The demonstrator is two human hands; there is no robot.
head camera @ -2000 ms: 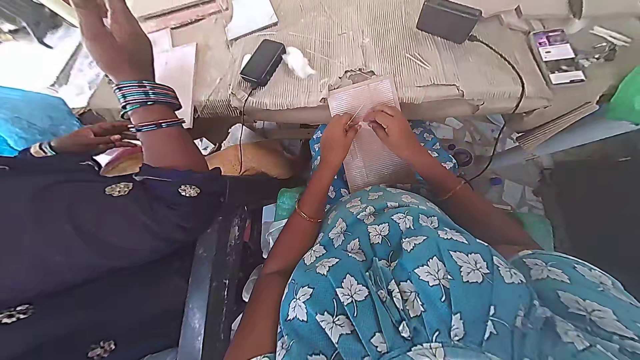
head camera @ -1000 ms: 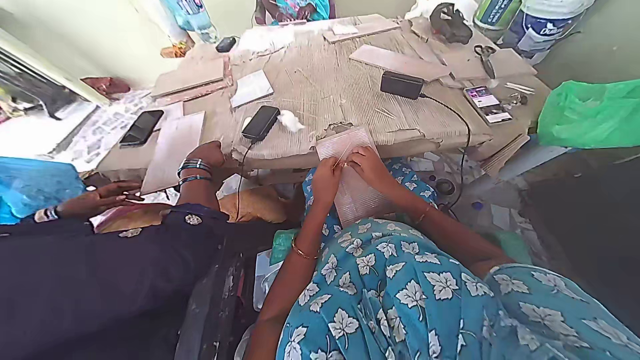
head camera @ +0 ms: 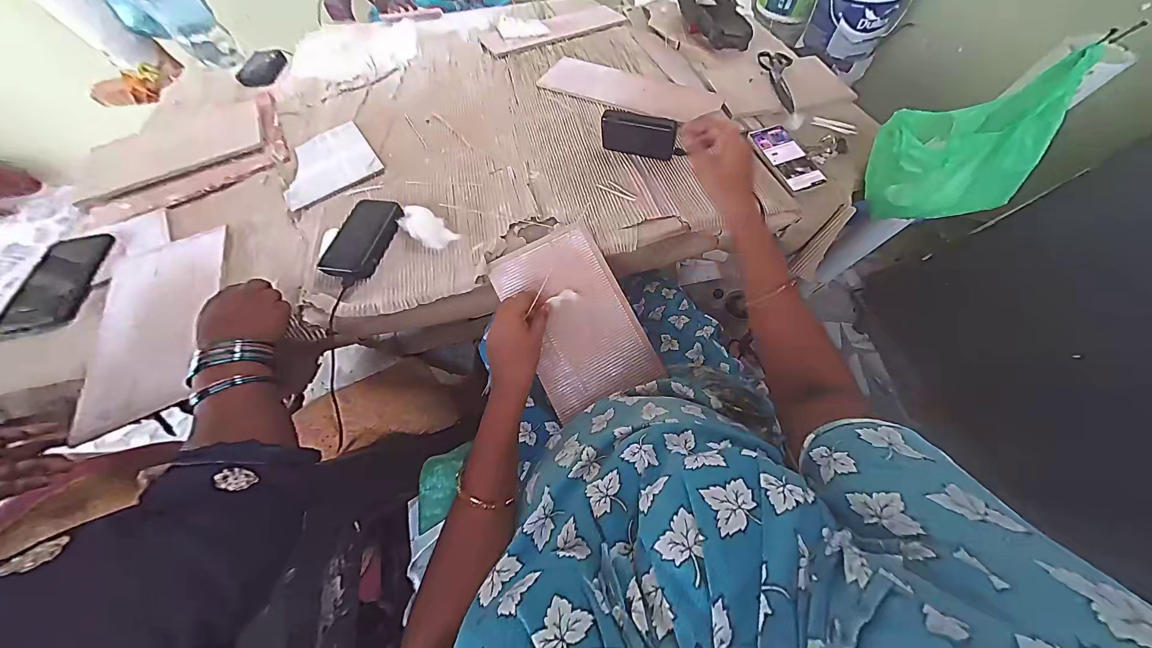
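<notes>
My left hand [head camera: 517, 333] pinches a thin stick over a pale pink ridged board [head camera: 598, 328], which leans on my lap against the table's edge. A small tuft of white cotton [head camera: 563, 298] lies on the board beside my fingertips. My right hand [head camera: 717, 148] is raised over the table, blurred, right of a black power adapter [head camera: 638, 135]; whether it holds anything cannot be told. Several thin sticks [head camera: 617, 191] lie on the ridged table cover left of that hand.
A co-worker's braceleted hand [head camera: 241, 315] rests near a flat board [head camera: 153, 324] at left. On the cardboard-covered table [head camera: 468, 108] are a second black adapter [head camera: 360, 241], a cotton wad [head camera: 427, 228], a lit phone [head camera: 787, 158] and scissors [head camera: 776, 79]. A green bag [head camera: 967, 157] hangs at right.
My right hand has left the board and moved up and right to the table beside the adapter. My left hand stays at the board.
</notes>
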